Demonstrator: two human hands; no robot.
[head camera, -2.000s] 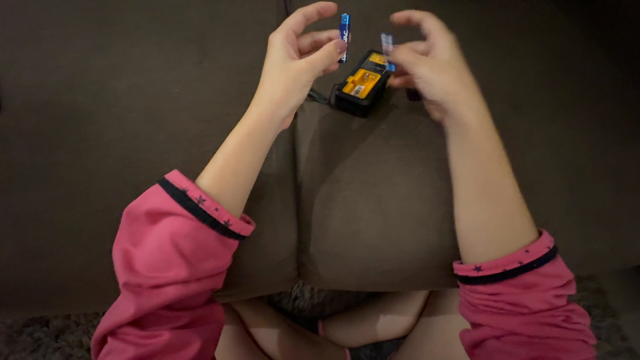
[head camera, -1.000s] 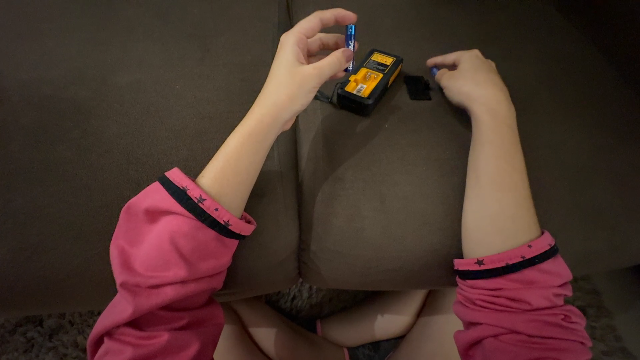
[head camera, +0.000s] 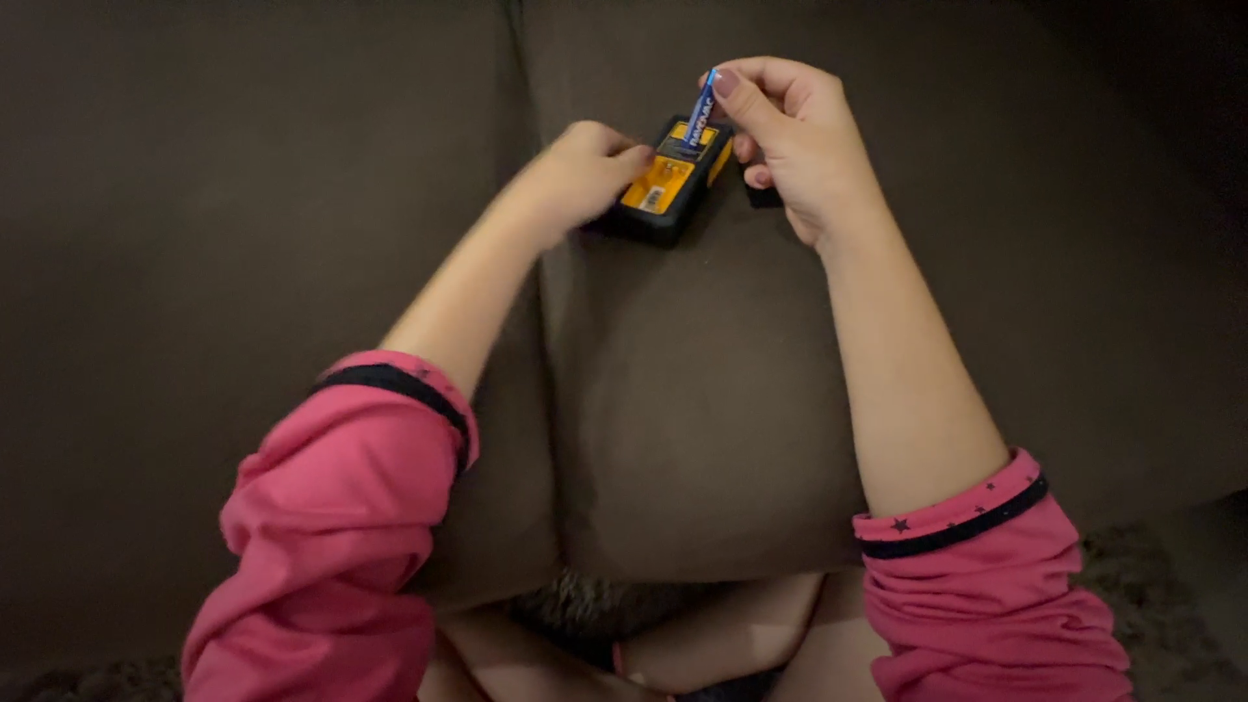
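Note:
A black and yellow handheld device (head camera: 659, 187) lies on the sofa cushion with its back up and its battery compartment uncovered. My right hand (head camera: 801, 127) pinches a blue Rayovac battery (head camera: 699, 112) between thumb and finger, tilted over the upper part of the device. At the device's left edge is my left hand (head camera: 595, 175), its thumb and fingers against the casing; whether it also holds a battery is hidden. A small black piece (head camera: 764, 197), partly covered by my right hand, lies to the right of the device.
The dark sofa seat (head camera: 682, 409) spreads under everything, with a seam (head camera: 546, 390) running between two cushions left of the device. My crossed legs (head camera: 712, 624) are at the front edge, above a shaggy rug (head camera: 1131, 575).
My left hand has come down from holding a battery upright to the device's left side. My right hand has moved left from beside the black piece to above the device, battery in its fingers.

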